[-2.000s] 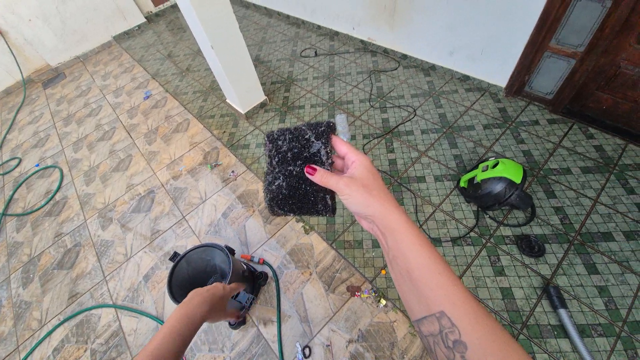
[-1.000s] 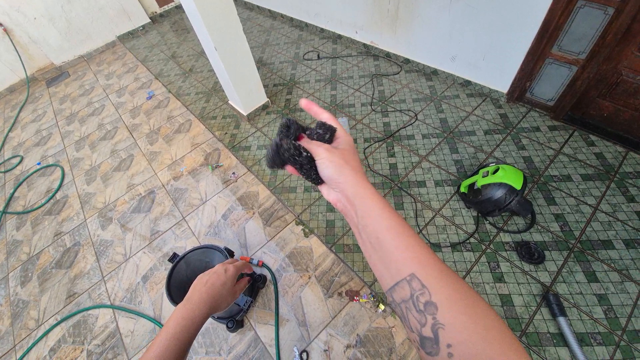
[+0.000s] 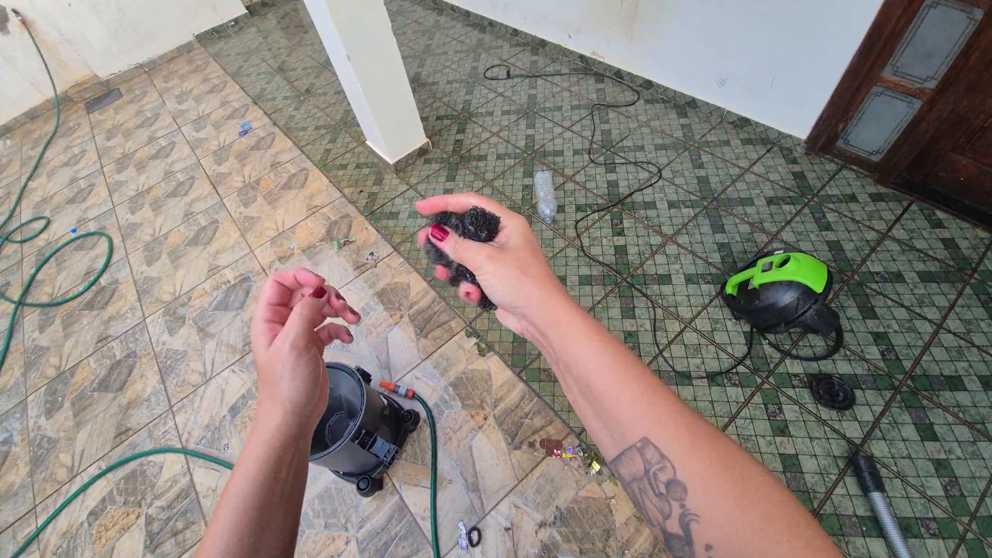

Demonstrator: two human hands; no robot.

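Observation:
My right hand [image 3: 492, 256] squeezes a black foam filter pad [image 3: 479, 225], crumpled between its fingers and thumb, near the middle of the view. Left of it and a little lower, my left hand [image 3: 298, 341] is raised with loosely curled fingers and nothing in it. Below and partly behind the left hand stands a black vacuum cleaner tank [image 3: 360, 426] on casters, its top uncovered. The green and black vacuum motor head [image 3: 779, 291] rests on the green tiles at the right.
A green garden hose [image 3: 434, 473] with an orange connector lies beside the tank. A white pillar [image 3: 372, 77], a plastic bottle [image 3: 545, 195], a black power cord [image 3: 612, 263], a round black part [image 3: 832, 391] and a vacuum hose [image 3: 883, 508] are farther out. Small litter [image 3: 573, 451] dots the floor.
The black pad was spread flat, then folded, and is now squeezed smaller in my right hand. My left hand has left the tank's rim and risen toward the right hand.

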